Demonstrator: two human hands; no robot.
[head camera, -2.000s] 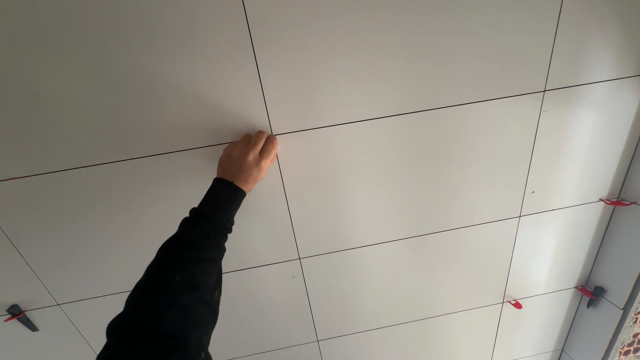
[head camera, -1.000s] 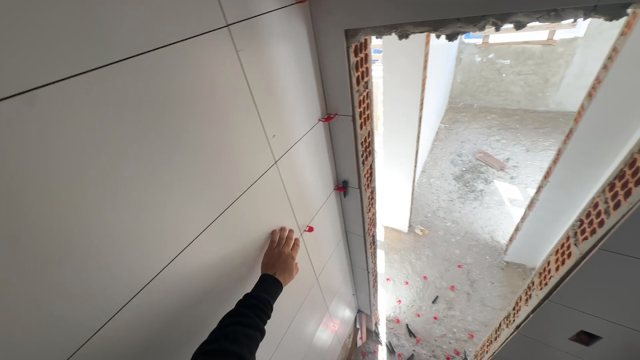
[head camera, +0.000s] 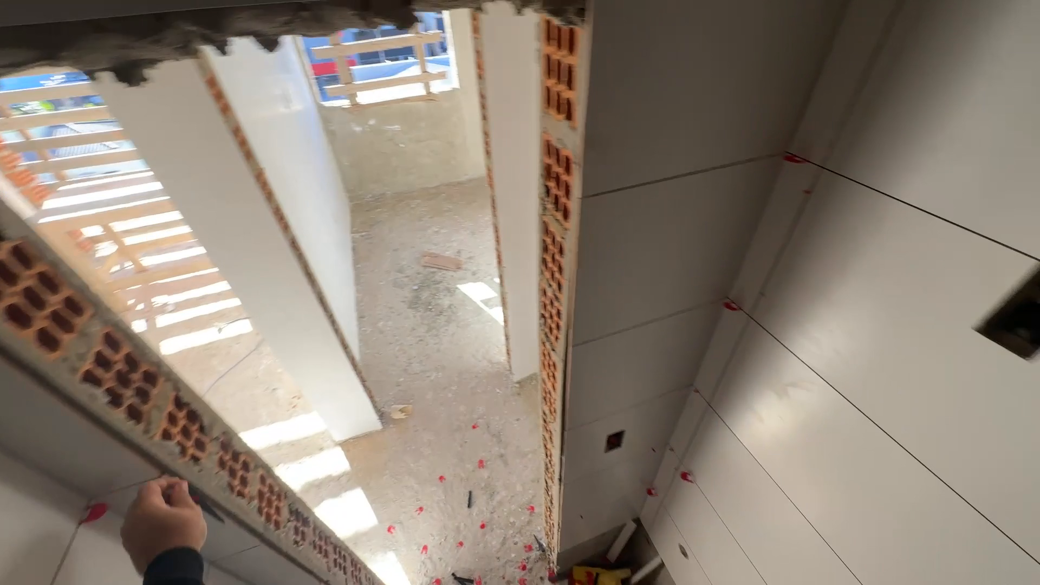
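Note:
My left hand (head camera: 165, 524), in a dark sleeve, is at the lower left beside the tiled reveal of a doorway. Its fingers are curled closed at one end of a dark tapered piece (head camera: 206, 504), which looks like a tile-levelling wedge; most of the grip is hidden. Just left of the hand a red tile-levelling clip (head camera: 95, 512) sits in the corner joint. Large light wall tiles (head camera: 877, 341) cover the right side, with more red clips (head camera: 731, 305) along the corner. My right hand is out of view.
Exposed hollow bricks (head camera: 126, 378) edge both sides of the doorway. Red clip pieces (head camera: 481, 464) and dark wedges (head camera: 469, 499) lie scattered on the rough floor (head camera: 414, 349). A wall box opening (head camera: 1016, 317) is at the right, and a yellow item (head camera: 600, 575) lies below.
The view has swung far to the right, towards the doorway. My left hand has gone from lying on the wall tiles with its fingers apart to curled fingers at the doorway reveal.

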